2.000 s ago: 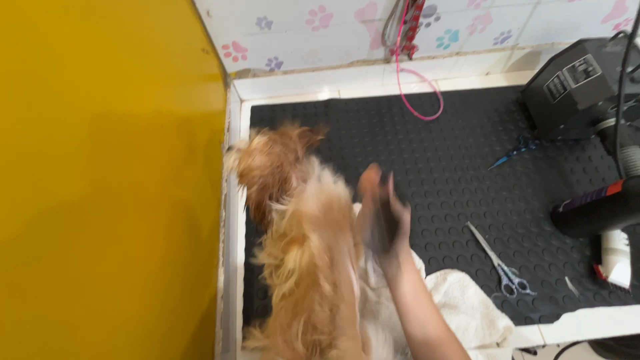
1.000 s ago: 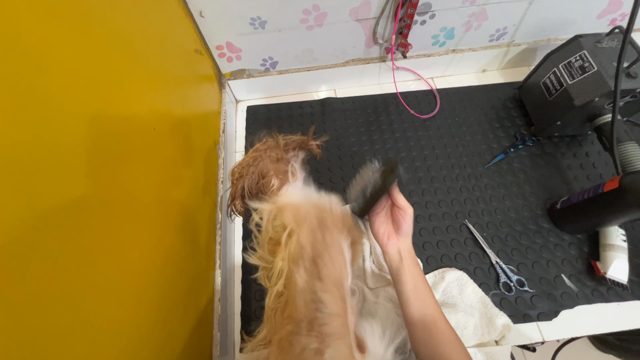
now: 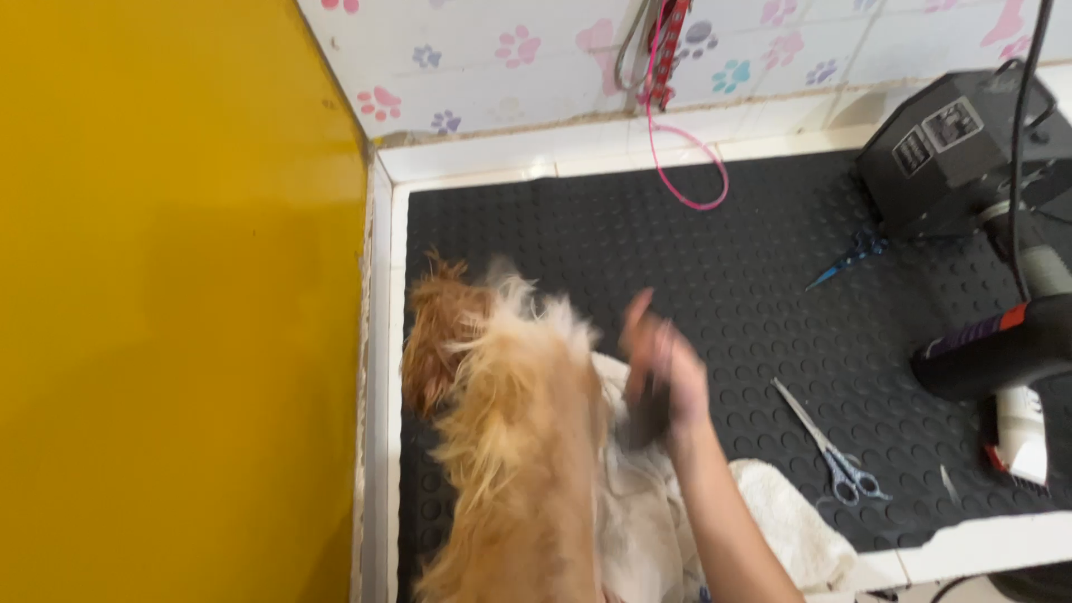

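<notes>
A long-haired tan dog [image 3: 528, 435] with a darker brown head [image 3: 444, 335] stands along the left side of the black rubber mat [image 3: 754, 276], its back toward me. Beside the dog's right flank is my right hand [image 3: 670, 368], blurred by motion. It holds a dark grooming brush [image 3: 649, 410], also blurred, over the pale fur and cloth. My left hand cannot be made out; the dog's body may hide it. A white towel [image 3: 791, 528] lies under and beside my right forearm.
Silver scissors [image 3: 825, 444], blue scissors [image 3: 846, 260] and a white clipper [image 3: 1020, 435] lie on the mat at the right. A black dryer [image 3: 946, 151] with its hose and nozzle [image 3: 988, 347] stands there. A pink loop [image 3: 712, 203] hangs at the back wall; a yellow wall [image 3: 184, 293] borders the left.
The brush was raised with its bristles showing beside the dog's neck one second ago; now my right hand has it lower, beside the flank. The dog's head remains at the left.
</notes>
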